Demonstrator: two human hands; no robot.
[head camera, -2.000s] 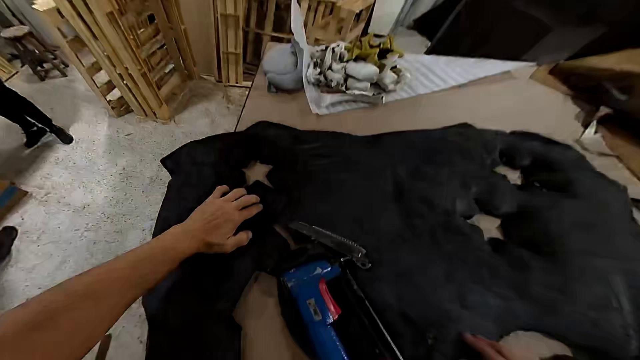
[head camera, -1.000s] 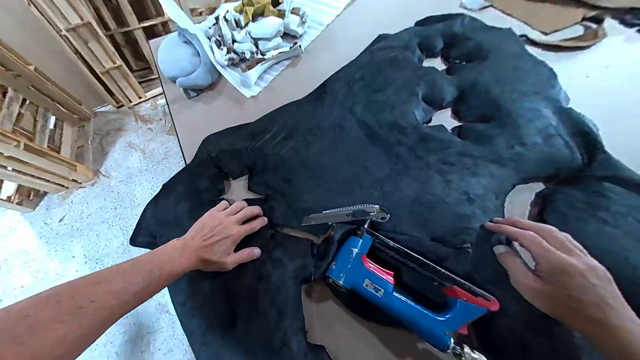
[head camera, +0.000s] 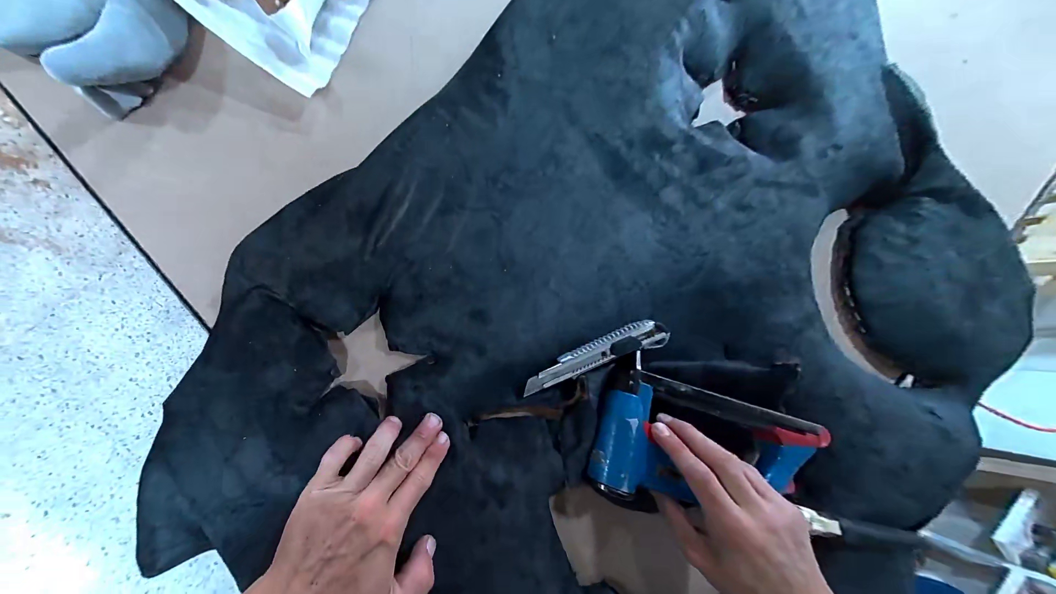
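Observation:
A large dark hide or suede-like fabric (head camera: 536, 214) with several openings is spread over the table. My left hand (head camera: 363, 503) rests flat on it, fingers apart, just below a star-shaped opening (head camera: 371, 356). My right hand (head camera: 730, 503) touches the handle of a blue and red pneumatic stapler (head camera: 619, 441) lying on the dark material; part of the tool is under the hand, and whether the fingers close around it cannot be told. A metal snap-off utility knife (head camera: 594, 355) lies at the stapler's nose, its blade pointing left.
Grey padded material (head camera: 115, 49) and a white sheet (head camera: 289, 41) lie at the table's upper left. The table edge (head camera: 107, 206) runs diagonally beside the speckled floor (head camera: 74, 355). An air hose (head camera: 883, 535) leads right from the stapler.
My right hand has moved left from the dark material onto the stapler. My left hand remains near the star-shaped opening. The view has moved closer and turned.

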